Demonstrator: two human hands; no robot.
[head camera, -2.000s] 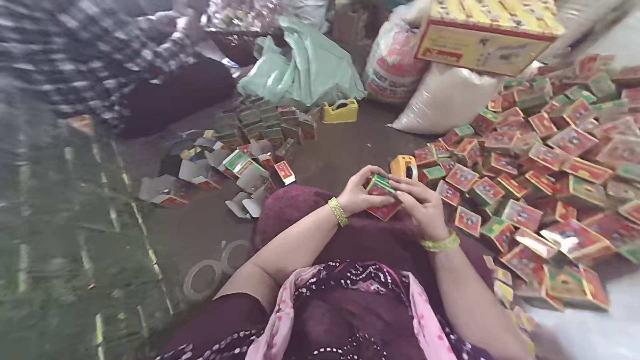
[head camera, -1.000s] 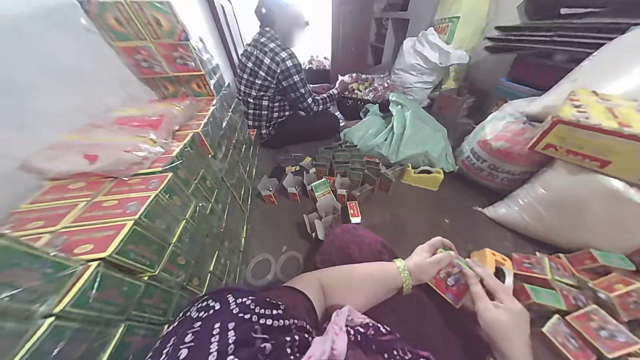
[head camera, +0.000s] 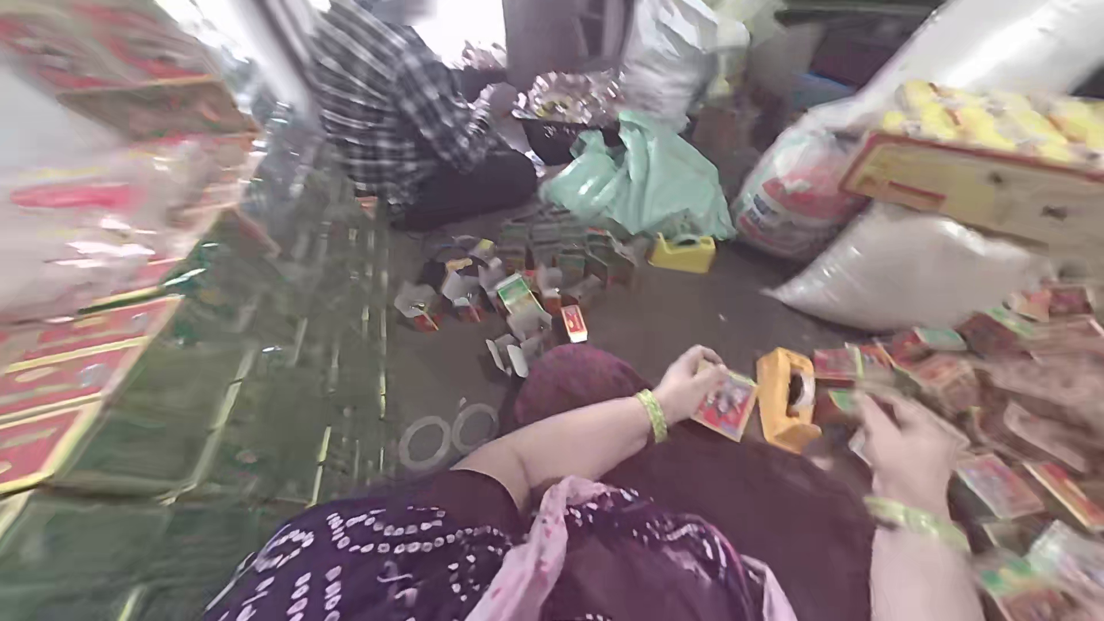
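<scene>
My left hand (head camera: 690, 385) grips the corner of a small red printed cardboard box (head camera: 726, 407) above my lap. Just right of that box, an orange tape dispenser (head camera: 783, 401) holds a roll of tape. My right hand (head camera: 906, 444) is blurred, to the right of the dispenser and over the edge of a pile of similar boxes (head camera: 1000, 487); whether it holds anything cannot be made out. In front of my knee lie open small cartons (head camera: 526, 319) with raised flaps and a small red box (head camera: 573, 323).
Stacked green-sided boxes (head camera: 285, 414) rise on my left. Beyond the cartons are a yellow tape dispenser (head camera: 682, 254), green plastic bags (head camera: 655, 177) and a seated person in a checked shirt (head camera: 405, 103). White sacks (head camera: 914, 267) and a large yellow carton (head camera: 975, 185) stand at right. Tape rings (head camera: 448, 435) lie near my knee.
My right hand has left the small box and moved right, past the orange dispenser. The box stays in my left hand. The view has swung noticeably.
</scene>
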